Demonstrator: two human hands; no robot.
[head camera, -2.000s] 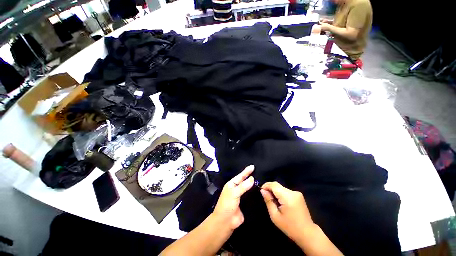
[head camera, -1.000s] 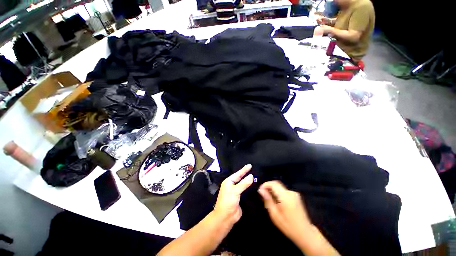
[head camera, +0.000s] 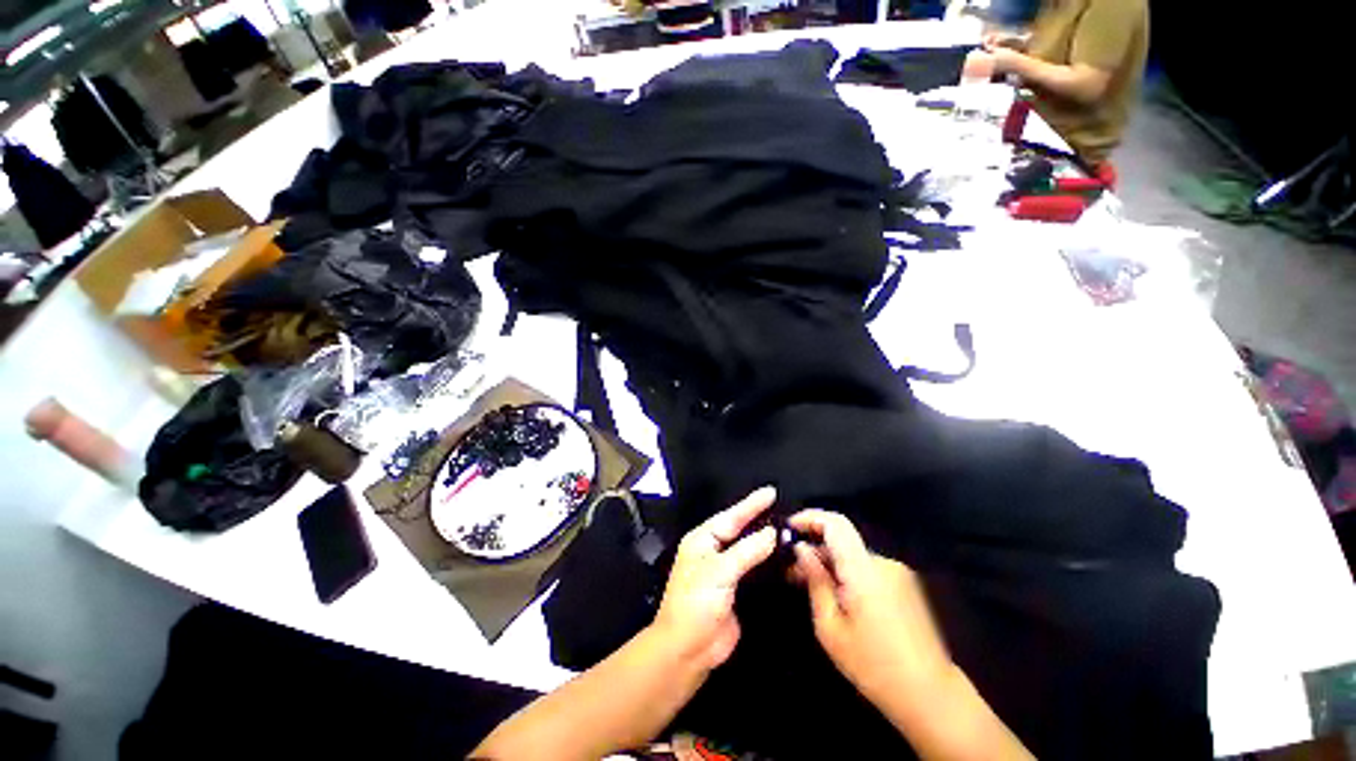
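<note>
The black garment (head camera: 982, 491) lies across the table under both hands. A tiny pale-and-dark fastener (head camera: 785, 535) shows between my fingertips; its exact kind is too small to tell. My left hand (head camera: 706, 587) rests on the cloth, thumb and fingers pinched toward the fastener from the left. My right hand (head camera: 863, 595) pinches at the same spot from the right, fingertips nearly touching the left ones. No needle or thread can be made out. The round white plate (head camera: 506, 498) with heaped black pieces and small bits sits left of my hands.
The plate stands on an olive-brown mat (head camera: 483, 602). A phone (head camera: 336, 543), small olive cylinder (head camera: 320, 451), plastic bags (head camera: 223, 461) and open cardboard box (head camera: 171, 253) lie left. More black garments (head camera: 446, 141) are heaped beyond. A person (head camera: 1093, 67) works at the far right, near red items (head camera: 1048, 205).
My right hand was a little apart from my left a second ago and is back at its fingertips. The whole view has shifted slightly, moving the table items right and up.
</note>
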